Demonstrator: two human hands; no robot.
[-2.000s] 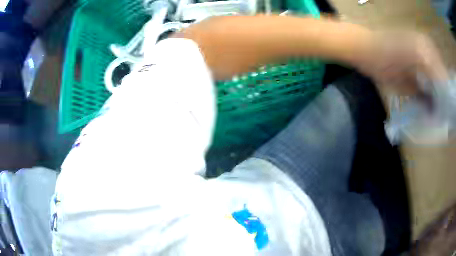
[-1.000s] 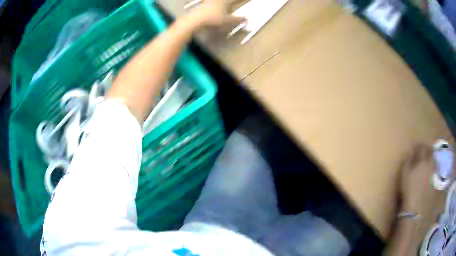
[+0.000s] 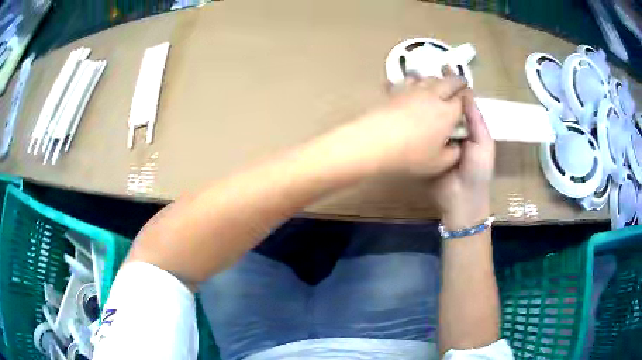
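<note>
A round white base (image 3: 398,62) with dark curved slots lies on the cardboard just beyond my hands. A flat white arm plate (image 3: 517,121) sticks out to the right from between my hands. My left hand (image 3: 426,123) reaches across from the left, its fingers closed near the base and over the plate's inner end. My right hand (image 3: 473,151), with a beaded bracelet at the wrist, is against my left hand and holds the plate. The joint between plate and base is hidden by my fingers.
Several waiting bases (image 3: 577,151) overlap at the right. A single pronged plate (image 3: 149,88) and a small pile of plates (image 3: 67,102) lie at left. A green crate with assembled units (image 3: 105,246) stands near left, another green crate (image 3: 545,299) near right.
The view has swung from the left crate to the bench. My left hand has moved from the plates at left to meet my right hand, and a plate and a base are now at them.
</note>
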